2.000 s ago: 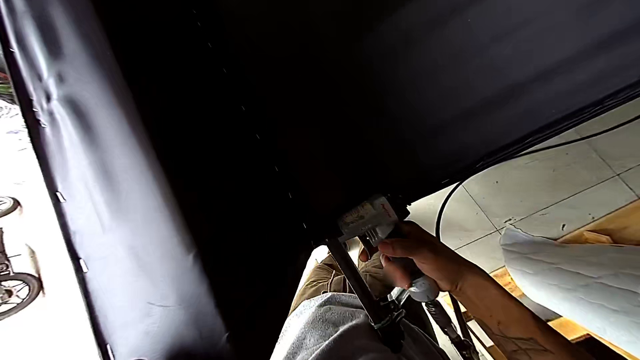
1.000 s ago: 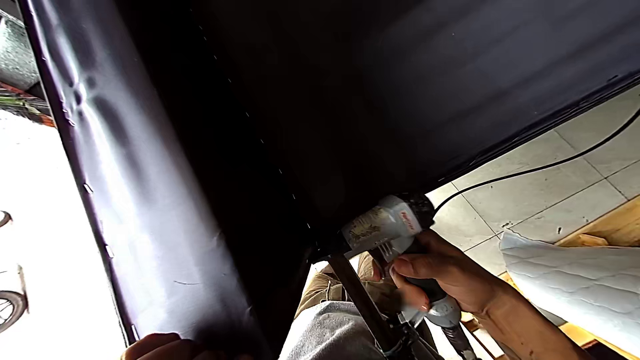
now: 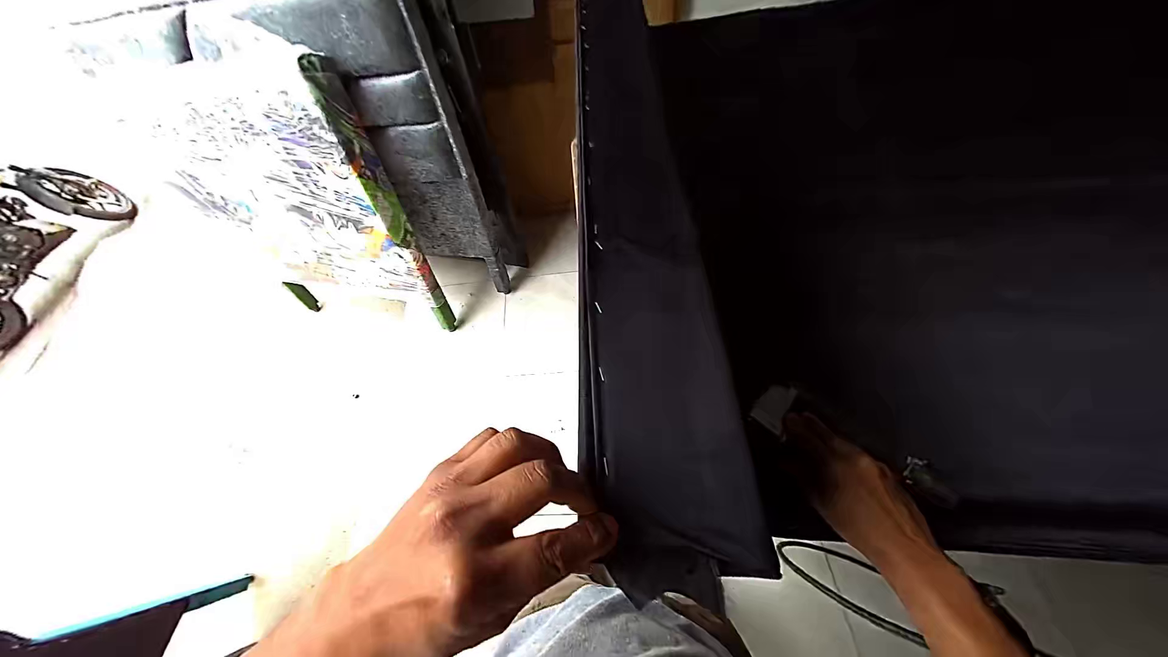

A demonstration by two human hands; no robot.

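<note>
Dark fabric (image 3: 662,365) covers a frame, with a row of staples along its left edge. My left hand (image 3: 511,538) pinches that edge near the lower corner, thumb and fingers on the cloth. Inside the frame, over the dark panel (image 3: 1004,347), my right hand (image 3: 849,474) is closed around a pneumatic staple gun (image 3: 774,408); its grey head shows above the fingers, and most of its body is lost in shadow. A dark air hose (image 3: 849,598) curves below the frame near my right forearm.
At the upper left a grey padded panel (image 3: 415,173) leans beside a patterned sheet with a green-edged roll (image 3: 383,201). Part of a motorcycle (image 3: 73,196) shows at the far left. A dark object with a blue edge (image 3: 146,610) lies at the lower left. Tiled floor surrounds the frame.
The view has swung left. My left hand, only partly visible at the lower edge one second ago, now holds the fabric edge. The staple gun has moved from the near corner into the frame's dark interior.
</note>
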